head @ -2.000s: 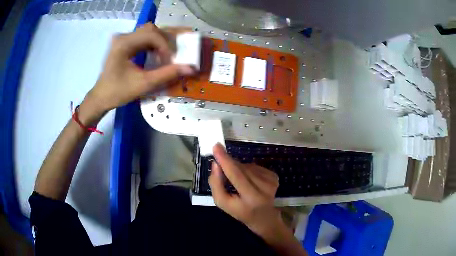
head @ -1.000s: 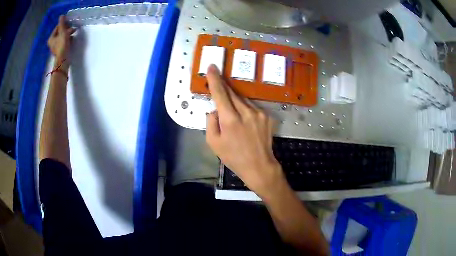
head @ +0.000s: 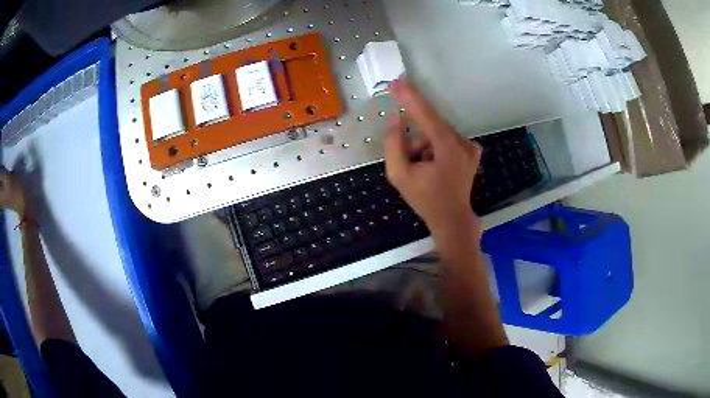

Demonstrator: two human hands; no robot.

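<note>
Three white plastic housings sit in the orange marking fixture (head: 241, 128); the middle housing (head: 209, 99) and the right one (head: 257, 85) show dark print, the left one (head: 166, 114) looks plain. The fixture's rightmost pocket holds no housing. My right hand (head: 436, 159) is over the keyboard, its fingertips at the near edge of the waiting housings (head: 381, 65) on the metal table; whether it grips one I cannot tell. My left hand (head: 11, 192) is small, blurred and cut off by the left edge, over the tray liner (head: 74, 210); its fingers are unclear.
The blue tray's rim (head: 124, 210) runs beside the perforated table (head: 175, 204). Finished housings (head: 50, 101) line the tray's far edge. The keyboard (head: 335, 221) lies along the front. Housing stock (head: 576, 54) and brown cardboard (head: 658, 101) are at right, a blue stool (head: 599, 272) below.
The view has swung right. My right hand has left the fixture's left housing and moved to the waiting housings. My left hand has moved from the row of finished housings towards the near part of the tray.
</note>
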